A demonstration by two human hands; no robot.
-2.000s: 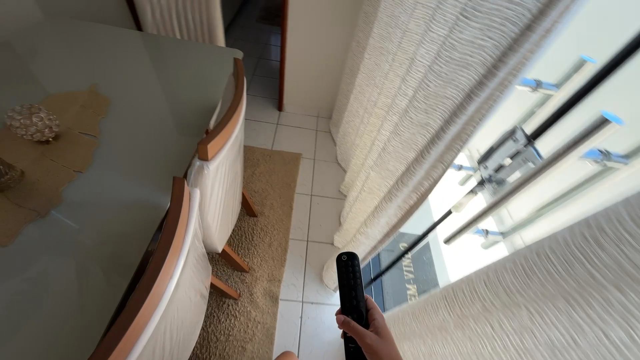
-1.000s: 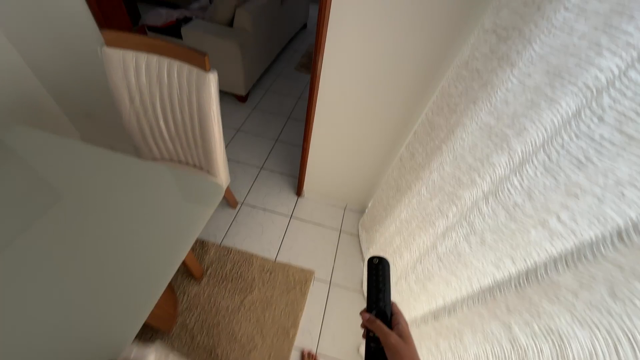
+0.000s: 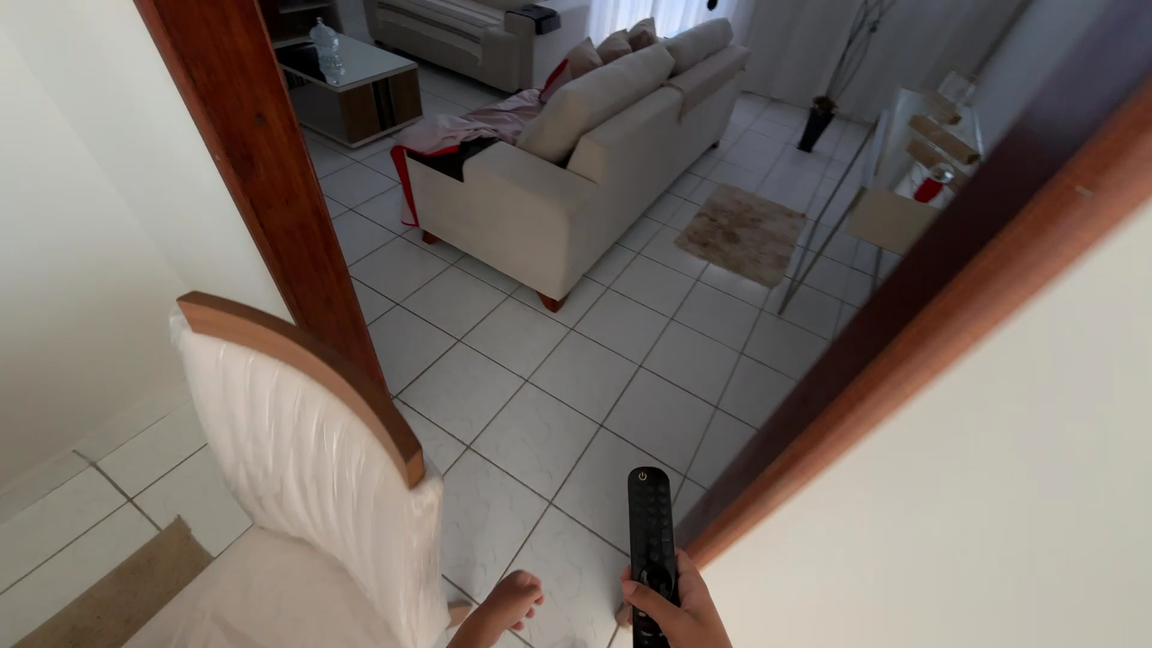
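Observation:
My right hand (image 3: 679,605) holds a black remote control (image 3: 652,540) upright, its power button at the top end and my thumb over the lower buttons. To the left of it, at the bottom of the view, is my left hand (image 3: 515,601), its fingers curled and nothing seen in them. Close by on the left stands a dining chair (image 3: 306,441) with a wooden top rail and a pale, plastic-like cover.
A wooden door frame (image 3: 270,171) borders the opening onto a tiled floor. Beyond are a beige sofa (image 3: 531,207), a small rug (image 3: 742,232), a coffee table (image 3: 378,99) bearing a clear bottle, and a glass-topped table (image 3: 886,162) at right.
The view has swung away from the curtains and dining table to the doorway and sofa room. My left hand now shows beside the remote, which stays in my right hand.

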